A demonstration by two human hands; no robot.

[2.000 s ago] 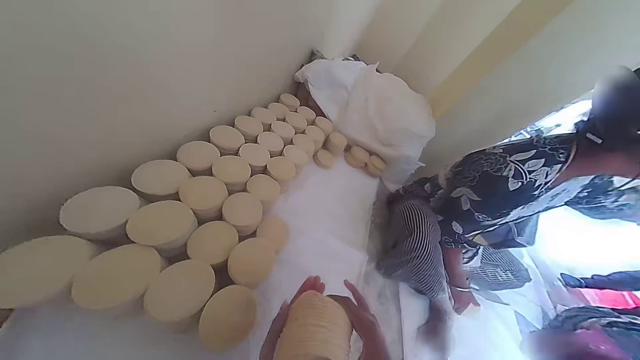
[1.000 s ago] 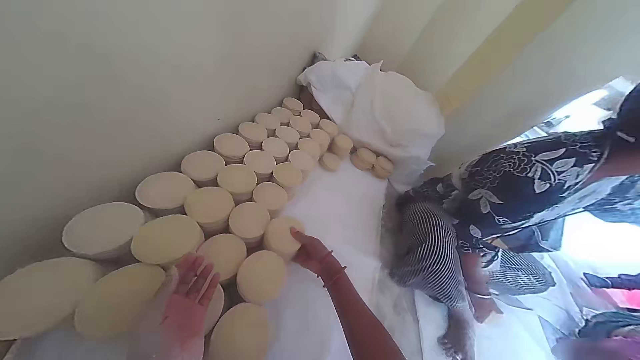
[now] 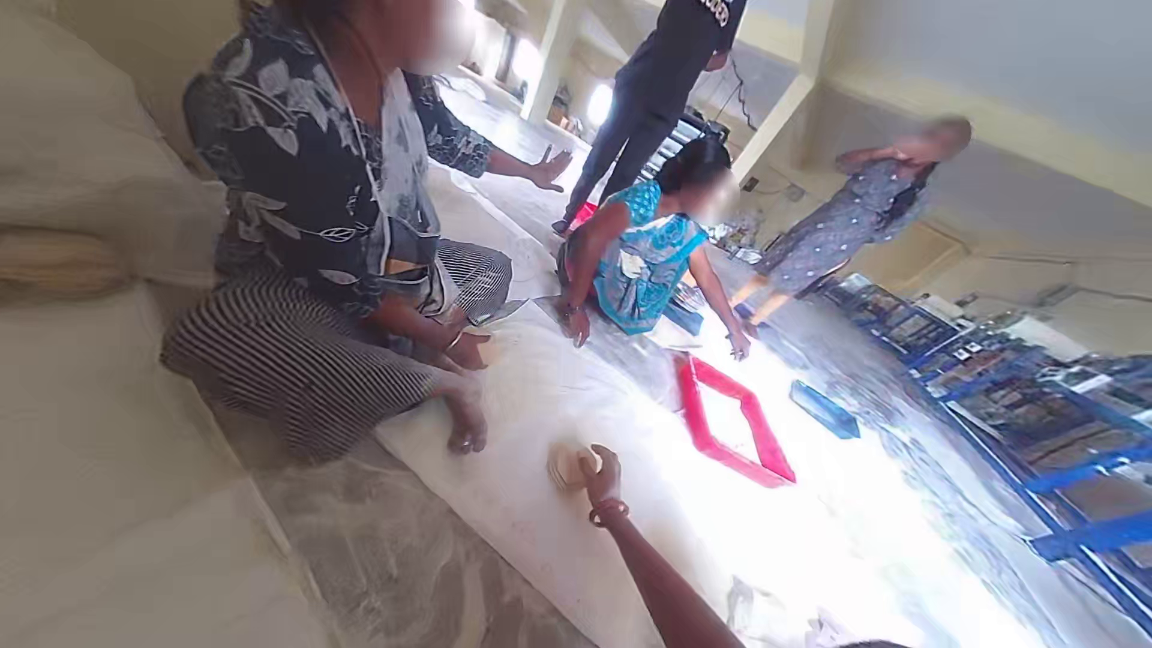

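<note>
My right hand (image 3: 605, 474), with bangles at the wrist, reaches in from the lower right and grips the near side of a small stack of round, flat, pale tan discs (image 3: 567, 464). The stack is blurred and rests on the white cloth (image 3: 540, 405) spread on the floor. Beyond it, a seated co-worker's hand (image 3: 470, 349) touches another pale round piece on the same cloth. My left hand is out of view. At the far left lies a blurred tan piece (image 3: 58, 263) by white cloth.
A co-worker in striped trousers (image 3: 297, 369) sits close on the left. Another in blue (image 3: 643, 261) sits farther back, near a red frame-like tray (image 3: 738, 423) and a blue object (image 3: 823, 409). Two people stand beyond. Blue metal racks (image 3: 1080, 468) line the right.
The view has swung far right, from the rows of round stacks to the co-workers. A second ago both my hands were at those rows; now my right hand is at a stack on the cloth.
</note>
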